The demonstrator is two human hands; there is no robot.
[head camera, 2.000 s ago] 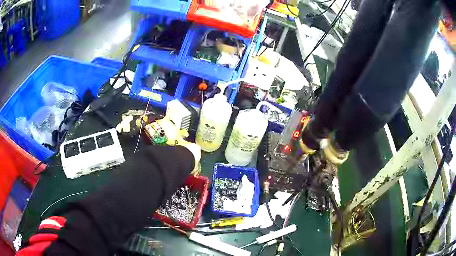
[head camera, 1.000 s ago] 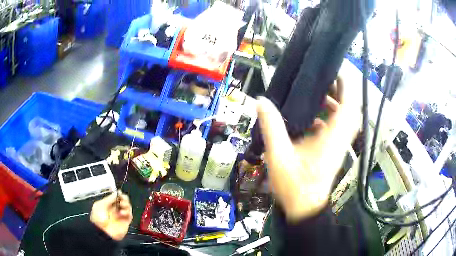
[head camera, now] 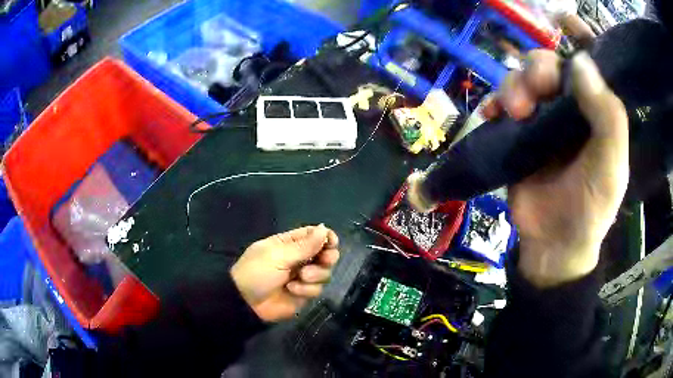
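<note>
My right hand (head camera: 572, 170) is closed around the thick black barrel of the electric screwdriver (head camera: 509, 151), its pale tip pointing down-left over the red screw tray (head camera: 451, 240). My left hand (head camera: 288, 272) is over the mat, thumb and fingertips pinched together; whether something tiny is between them is not clear. The open black power strip housing (head camera: 354, 295) lies at the lower middle, right of my left hand, holding a green circuit board (head camera: 395, 300) and yellow and red wires (head camera: 439, 320). My right sleeve is beside its right side.
A white socket housing (head camera: 306, 133) lies at the mat's back edge, with a thin white wire in front. A blue parts tray (head camera: 487, 232) is right of the red tray. A red-orange tote (head camera: 52, 214) and a blue tote (head camera: 147, 44) stand left and behind. Blue shelf bins are at back right.
The view has swung left and down, bringing the open housing into sight. My right hand, open and reaching up before, now grips the screwdriver. My left hand remains pinched over the bench.
</note>
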